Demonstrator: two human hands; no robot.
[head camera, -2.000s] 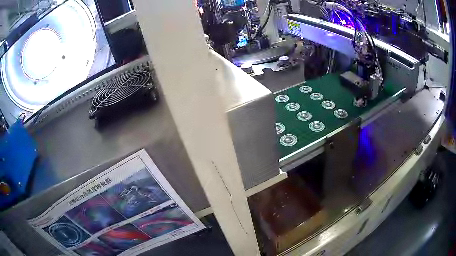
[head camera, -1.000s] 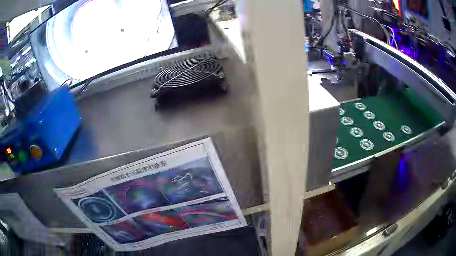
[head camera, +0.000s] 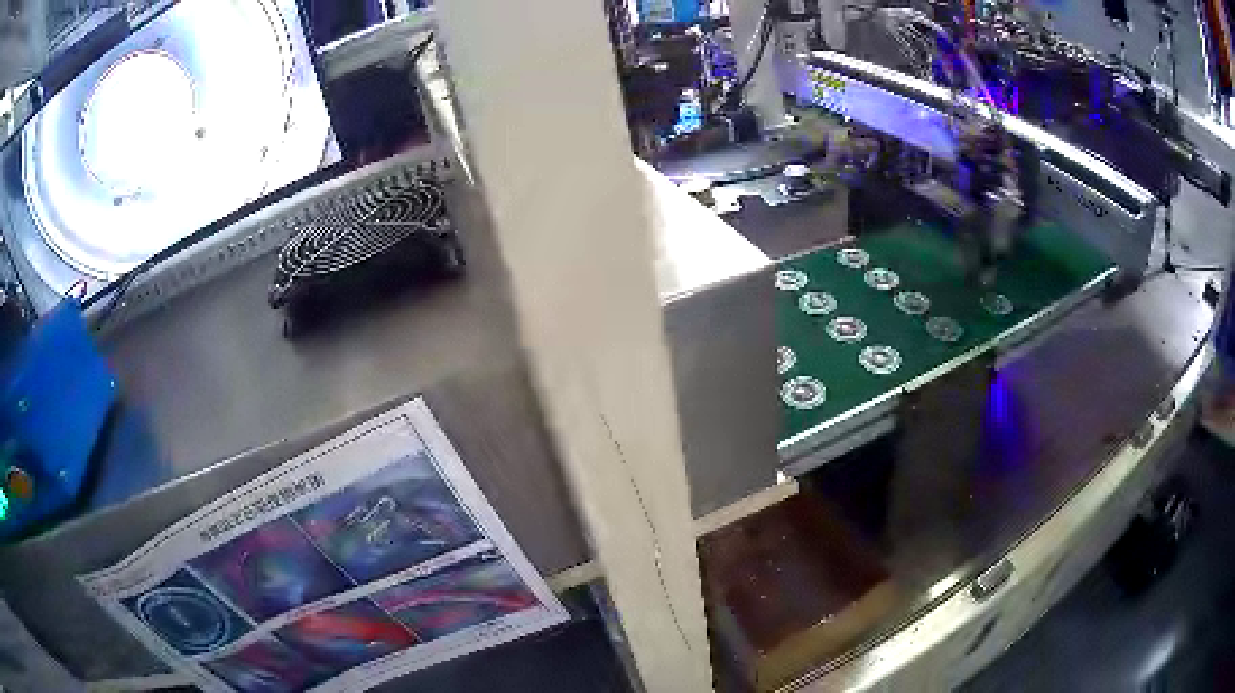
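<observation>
Neither of my hands is in view. Several small silvery round parts (head camera: 879, 359) with centre holes lie in rows on the green conveyor belt (head camera: 847, 390) at the right. The blurred dark pick-and-place head (head camera: 1000, 224) stands over the belt's far part, close to one round part; whether it holds anything cannot be told. The inspection monitor (head camera: 251, 102) at the upper left shows a large bright ring. The cover box (head camera: 725, 366) hides the near left end of the belt.
A cream post (head camera: 576, 271) rises between bench and conveyor. A black fan (head camera: 363, 244) with a wire guard lies on the bench. A blue control box (head camera: 52, 406) is at the left edge. A photo sheet (head camera: 318, 542) hangs at the bench front. A brown bin (head camera: 792, 582) sits under the conveyor.
The camera view swung left, then back right. The pick-and-place head, out of clear view one second ago, shows again over the belt. One more round part shows at the rows' far right than two seconds ago.
</observation>
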